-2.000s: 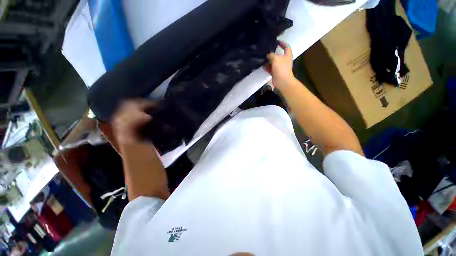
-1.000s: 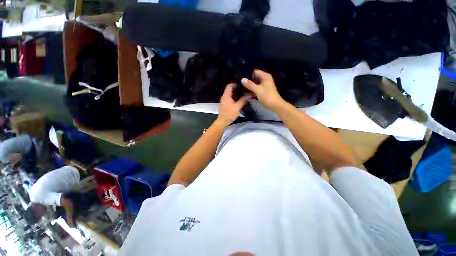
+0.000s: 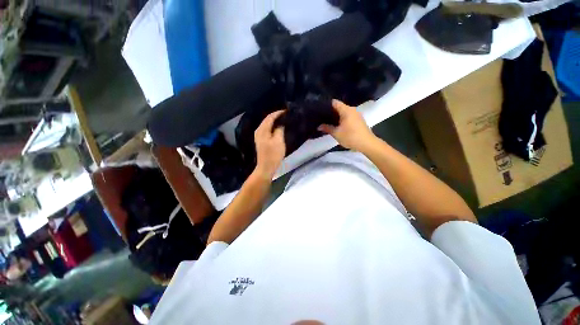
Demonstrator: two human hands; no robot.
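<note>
A black printed garment piece point(image 3: 305, 117) lies over the dark padded form point(image 3: 213, 105) and hangs down its near side. My left hand point(image 3: 269, 141) grips the piece's near edge on the left. My right hand point(image 3: 346, 127) grips the same edge a little to the right. The fingertips are partly hidden in the black cloth. The steam iron point(image 3: 456, 30) rests on the white table point(image 3: 397, 98) at the upper right, apart from both hands.
A blue strip point(image 3: 186, 44) lies at the table's left. An open carton point(image 3: 181, 181) with black cloth stands left. A brown carton point(image 3: 486, 136) with black cloth point(image 3: 526, 105) on it stands right. A blue basket point(image 3: 568, 63) is at the right edge.
Since one second ago the view has turned, so the form slants and the iron shows higher. My hands stay on the cloth and are slightly farther apart.
</note>
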